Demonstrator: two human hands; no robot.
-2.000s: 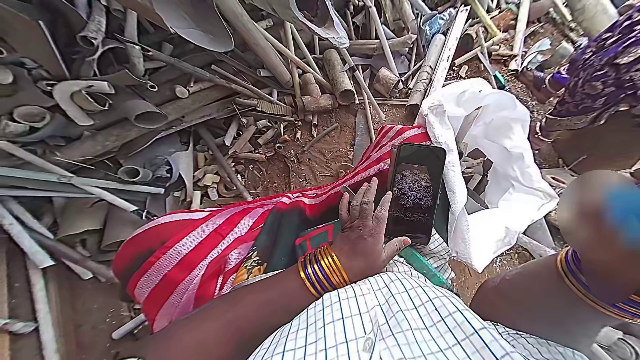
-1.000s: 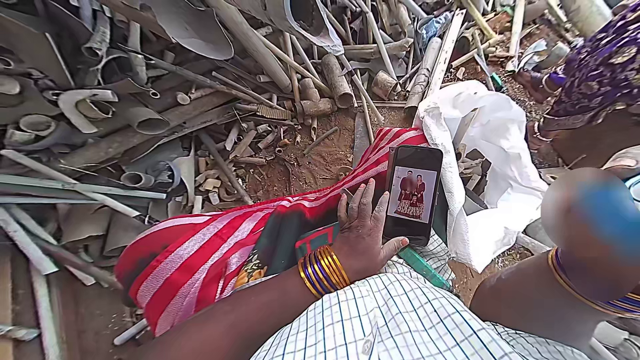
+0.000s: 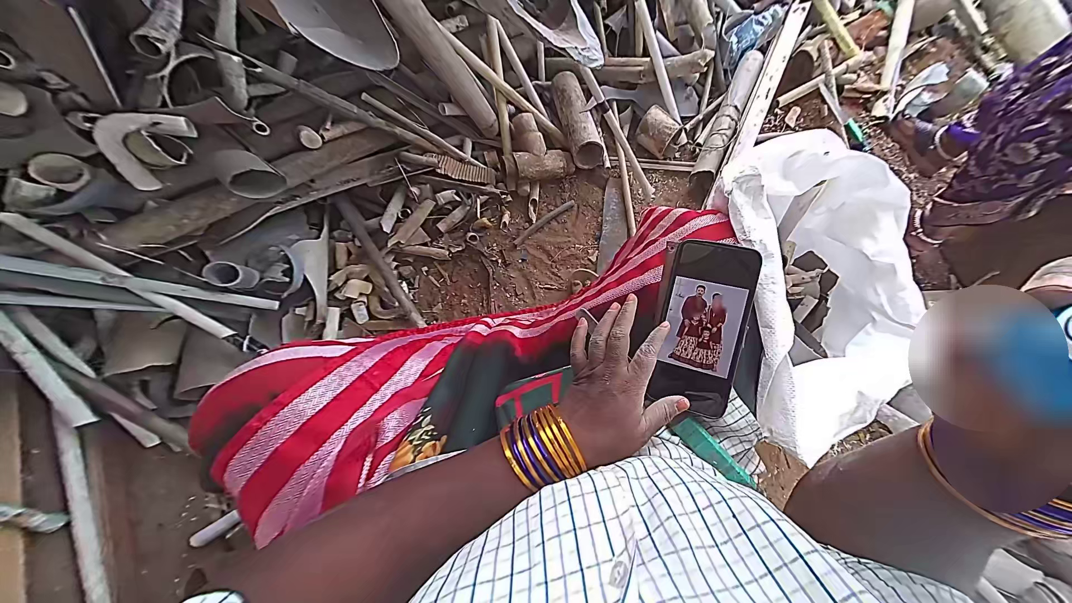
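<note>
My left hand (image 3: 618, 377), with gold and purple bangles at its wrist, lies palm down on the cloth over my lap, fingers spread. Its thumb reaches the lower left edge of a black smartphone (image 3: 718, 394), which lies screen up with a picture of several people. Under hand and phone are a red and white striped cloth (image 3: 335, 394) with dark green parts and a blue-checked white shirt (image 3: 603, 536). At the right is a bare arm (image 3: 871, 494) with similar bangles, which seems to be mine; a blurred patch hides its hand, so its grip does not show.
An opened white sack (image 3: 863, 327) holding cut pieces stands right of the phone. Scrap pipes and tubes (image 3: 578, 126) pile up ahead and to the left, around some bare reddish soil (image 3: 519, 260). At the upper right sits another person in purple patterned cloth (image 3: 1017, 126).
The phone screen showed a pale branching pattern two seconds ago and now shows a picture of people. My left hand has stayed beside the phone.
</note>
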